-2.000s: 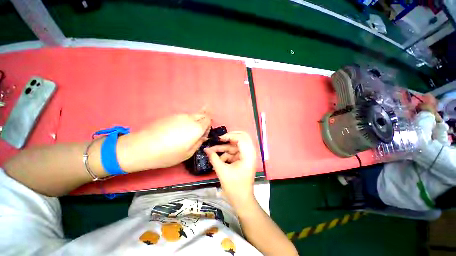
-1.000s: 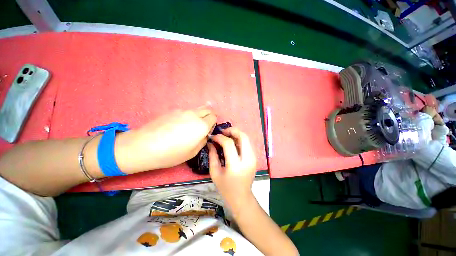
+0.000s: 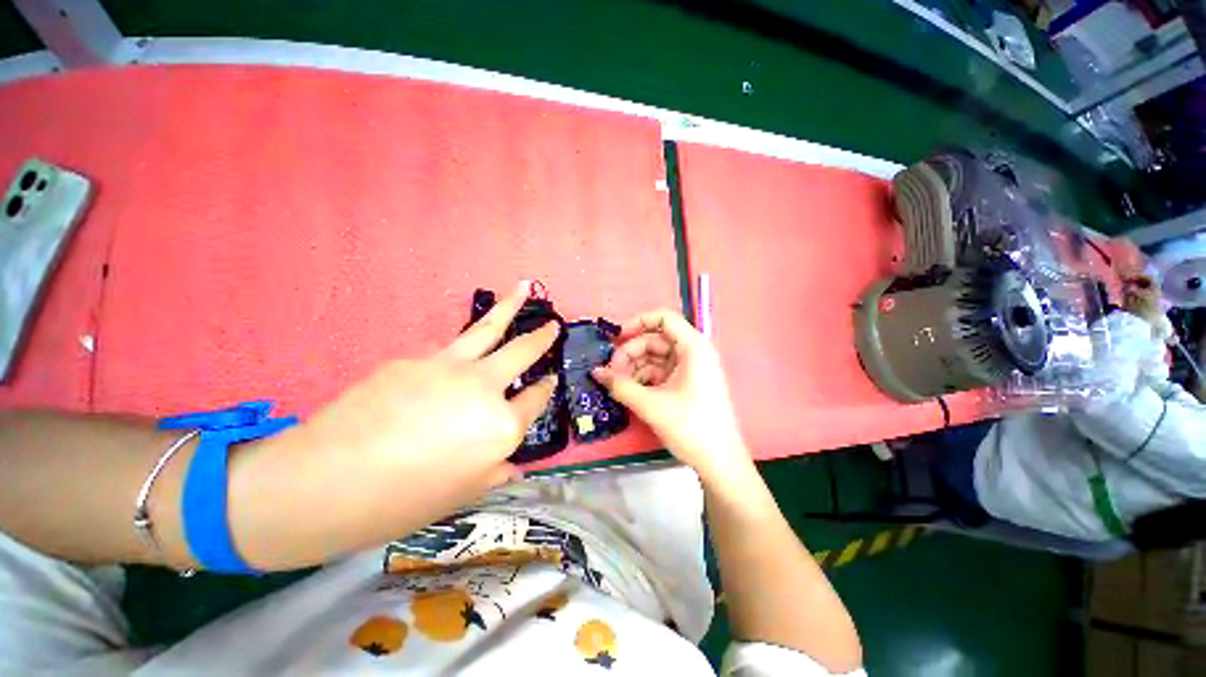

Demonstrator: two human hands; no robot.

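Observation:
A black camcorder body [image 3: 544, 430] lies on the red mat near its front edge, mostly under my left hand. Its flat black side panel [image 3: 591, 380] is open to the right and shows small pale marks and a yellowish spot. My left hand [image 3: 456, 397], with a blue wrist strap, lies over the body with fingers spread, and its fingers hold the body. My right hand [image 3: 655, 377] has its thumb and index finger at the panel's right edge. Whether a small part is between those fingertips cannot be told.
A phone [image 3: 37, 245] lies at the far left. A thin whitish stick [image 3: 704, 307] lies right of the mat seam. A grey-brown machine [image 3: 919, 337] with a black ribbed wheel stands at right, with clear plastic behind it. Another person's sleeve [image 3: 1058, 430] is at far right.
My hands have moved apart. My left hand now lies flatter over the body with spread fingers, and my right hand has moved right. The open panel now shows between them.

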